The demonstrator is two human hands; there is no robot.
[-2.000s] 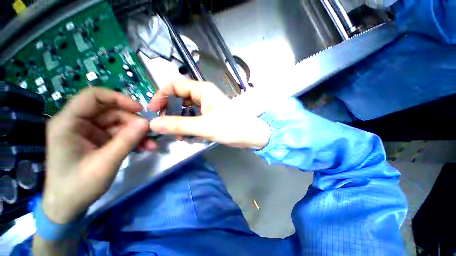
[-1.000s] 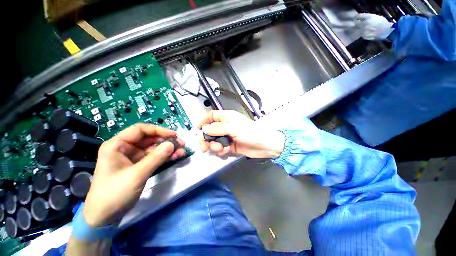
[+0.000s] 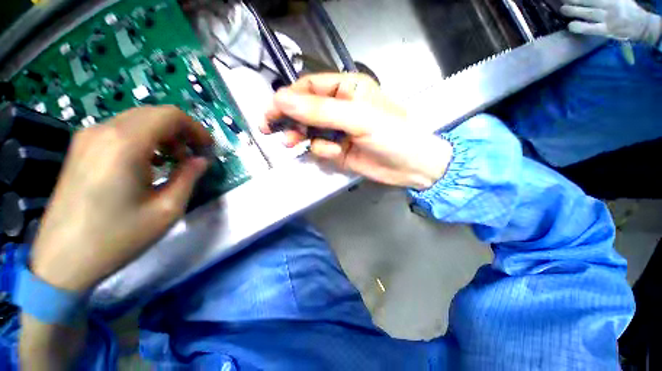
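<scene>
The green circuit board [image 3: 109, 51] lies at the upper left, its near right corner by my left hand. My bare left hand [image 3: 120, 181], with a blue band at the wrist, is blurred; its thumb and fingers curl down at the board's near edge. Whether they hold a part is hidden. My bare right hand [image 3: 356, 119] is above the rail, right of the board, its fingers closed around dark parts [image 3: 324, 132]; their number is unclear. Black capacitors [image 3: 29, 170] stand on the board, partly hidden behind my left hand.
A silver rail [image 3: 254, 203] runs diagonally along the near side. Metal rods [image 3: 272, 40] and a crumpled clear-white sheet or bag [image 3: 236, 32] are beyond the board. A neighbouring person's white-gloved hand [image 3: 613, 18] and blue smock [image 3: 581, 109] are at the upper right.
My hands met two seconds ago and are now apart. My left hand is at the board's near edge; my right hand has moved right and up in the picture. The view has also shifted.
</scene>
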